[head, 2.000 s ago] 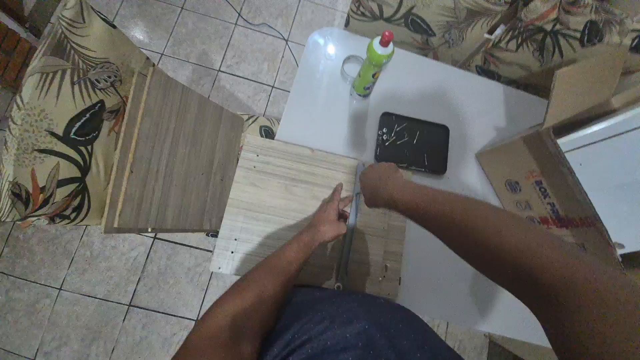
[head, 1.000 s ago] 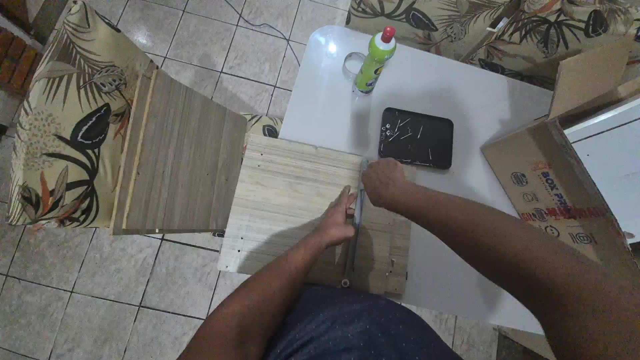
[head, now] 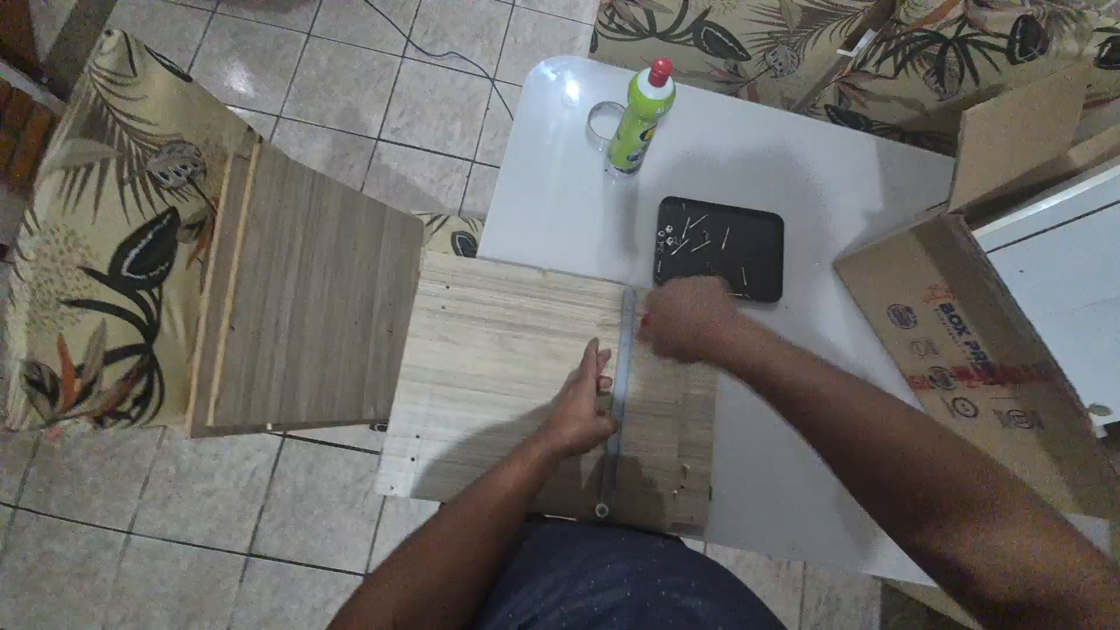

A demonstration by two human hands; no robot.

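Note:
A wood-grain board (head: 499, 350) lies over the near left part of a white table, with a long narrow metal strip (head: 623, 367), seemingly a drawer slide, running across it. My left hand (head: 582, 402) rests against the strip's left side, its fingers pointing away from me. At the strip's far end, on its right, my right hand (head: 691, 319) is closed in a fist; a small red bit shows at its left edge, but the held thing is mostly hidden and blurred. Just beyond that fist sits a black tray (head: 761, 254) with screws and small metal parts.
A green bottle with a red cap (head: 643, 118) stands beside a roll of clear tape (head: 604, 121) on the white table (head: 560, 192). An open cardboard box (head: 980, 350) is at the right. More wood-grain panels (head: 315, 297) lean on patterned upholstery (head: 105, 236) at the left.
My left hand has opened out somewhat along the strip. My right hand stays near the strip's far end and now appears slightly to its right.

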